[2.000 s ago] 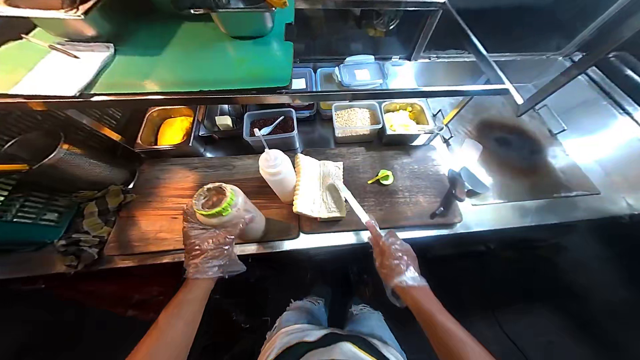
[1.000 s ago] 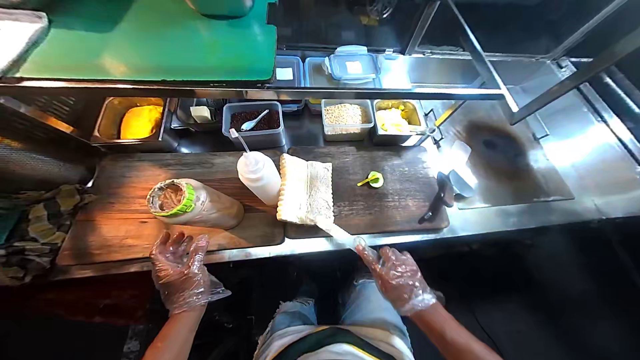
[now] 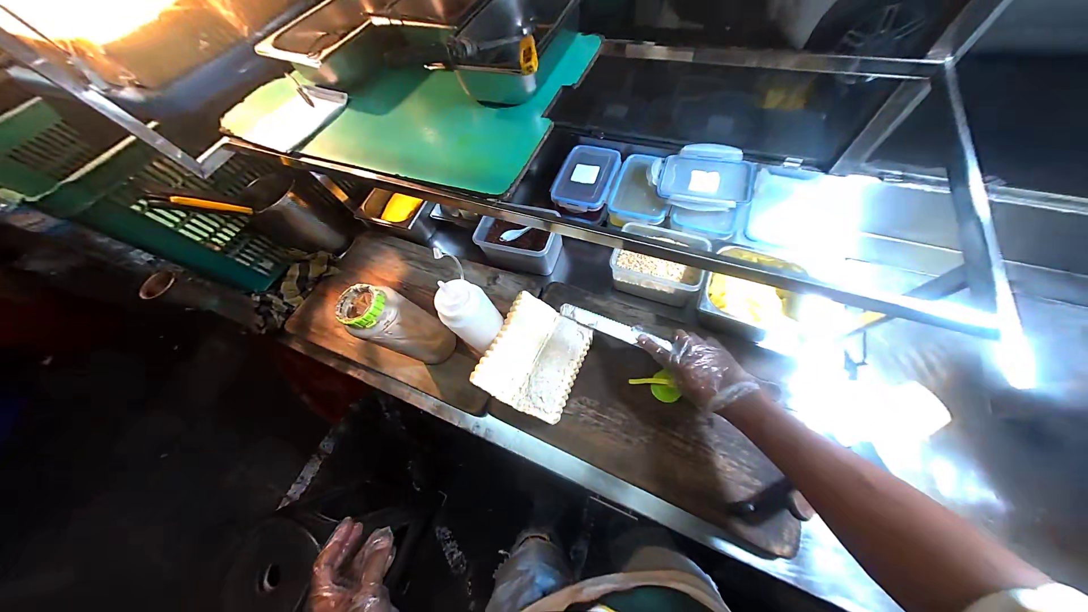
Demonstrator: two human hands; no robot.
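Observation:
An opened-out piece of pale food with ridged edges [image 3: 535, 357], coated with a whitish spread, lies across the seam of two wooden boards. My right hand [image 3: 701, 365], in a clear plastic glove, holds a white spreader [image 3: 608, 325] whose tip is at the food's upper right corner. Under that hand is a small green lid or scoop [image 3: 665, 388]. Left of the food stand a white squeeze bottle [image 3: 467, 313] and a large jar with a green rim [image 3: 399, 327], open at the top. My gloved left hand [image 3: 353, 565] is below the counter edge with fingers apart, holding nothing.
Behind the boards sit tubs of dark filling [image 3: 518, 246], chopped nuts [image 3: 654, 272] and yellow-white shreds [image 3: 748, 297]. A black-handled tool [image 3: 761, 501] lies on the right board. Above runs a metal shelf with a green board [image 3: 442, 127]. A green crate [image 3: 204, 229] stands left.
My right hand and the spreader have moved from the food's near edge to its far right corner. My left hand, on the jar two seconds ago, is away from it. The view has turned.

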